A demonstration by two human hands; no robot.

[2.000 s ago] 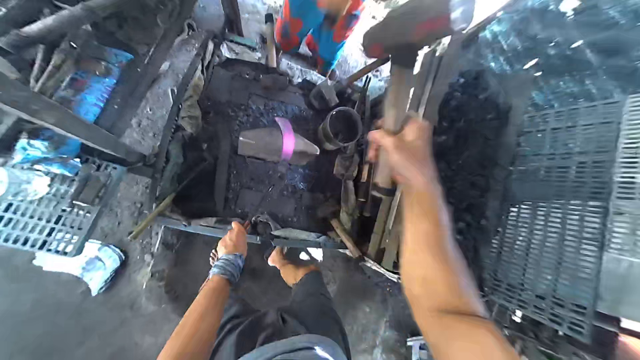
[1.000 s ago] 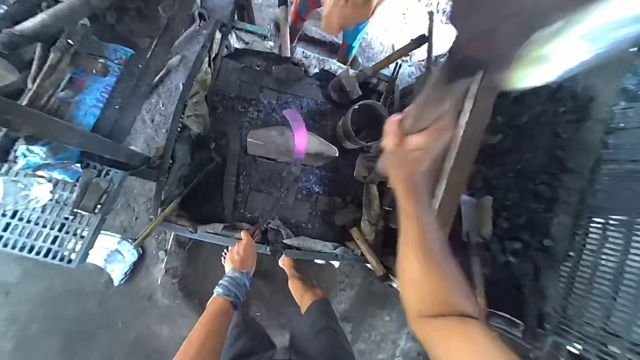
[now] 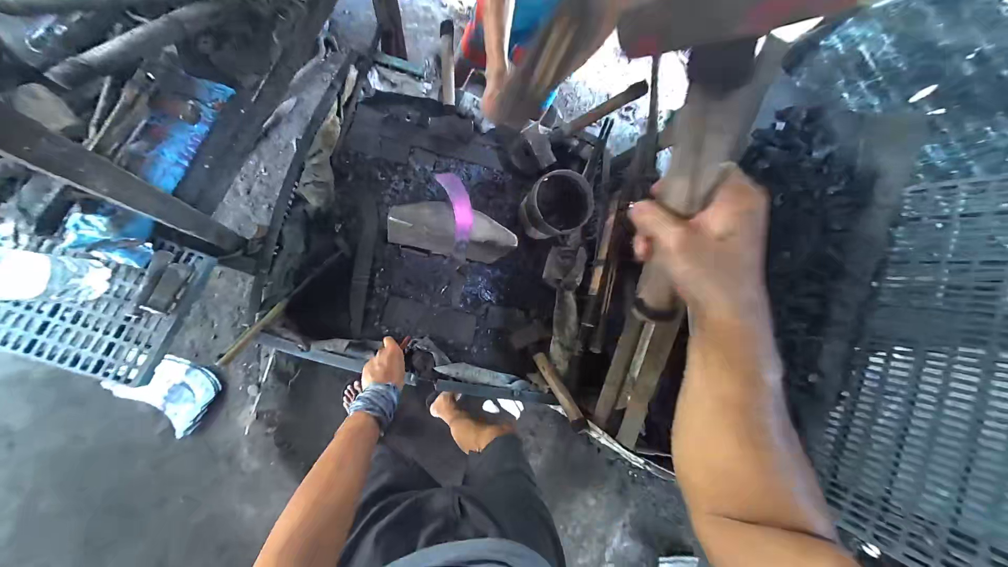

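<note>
My right hand (image 3: 705,236) grips the wooden handle of a large sledgehammer (image 3: 701,157), raised high on the right; its dark head reaches the top edge. My left hand (image 3: 386,365) is closed at the near edge of the dark work bed, apparently on a thin tool whose far part I cannot make out. A glowing, curved metal strip (image 3: 457,206) lies across a grey steel anvil block (image 3: 425,226) in the middle of the bed. Right of the block stands a round metal container (image 3: 557,203), dark inside.
Another person's hand (image 3: 494,98) and a blurred wooden handle are at the top. A hammer (image 3: 602,110) lies behind the container. Long bars (image 3: 602,276) and a short wooden handle (image 3: 559,386) are at the right. Plastic grates (image 3: 87,331) and coal (image 3: 819,173) flank the bed.
The sledgehammer in my right hand has shifted from its blurred position a second ago. The other person's hand has come lower beside a blurred handle. My left hand stays at the near edge.
</note>
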